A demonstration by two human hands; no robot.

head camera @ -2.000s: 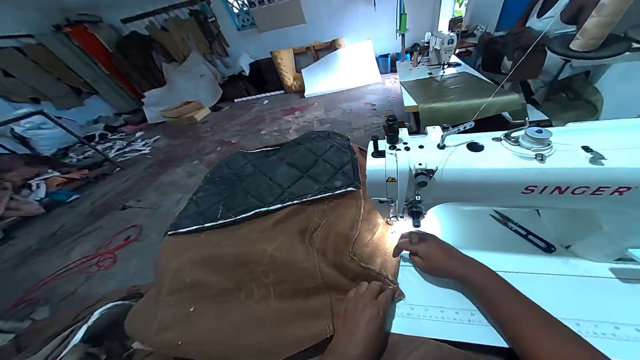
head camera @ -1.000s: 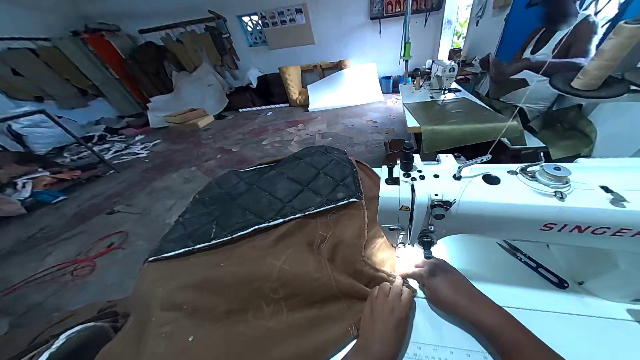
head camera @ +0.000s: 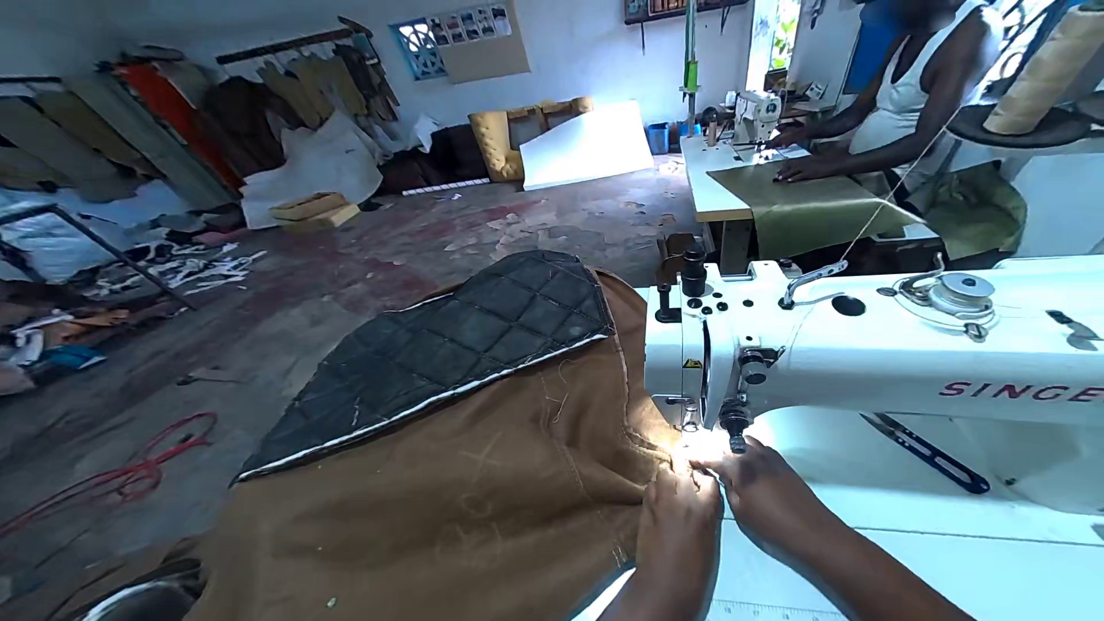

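A brown fabric piece (head camera: 466,517) with a black quilted panel (head camera: 466,336) edged in white piping spreads left of a white Singer sewing machine (head camera: 845,345). Its edge runs to the brightly lit needle area. My left hand (head camera: 681,509) grips the bunched fabric edge just in front of the presser foot. Close beside it, my right hand (head camera: 759,483) has its fingertips at the same edge, under the machine head; glare hides what they pinch. Thread snips (head camera: 927,453) with a dark handle lie on the machine bed, to the right of my right hand.
A large thread cone (head camera: 1044,69) stands at upper right. Beyond, a co-worker's hands (head camera: 811,155) rest on olive fabric (head camera: 793,198) at another sewing machine (head camera: 757,116). A red cable (head camera: 142,470) lies on the floor at left, below scattered fabric scraps (head camera: 181,272).
My left hand has moved up and right with the fabric edge, towards the needle area, and now sits beside my right hand. The co-worker has leaned in to the far machine.
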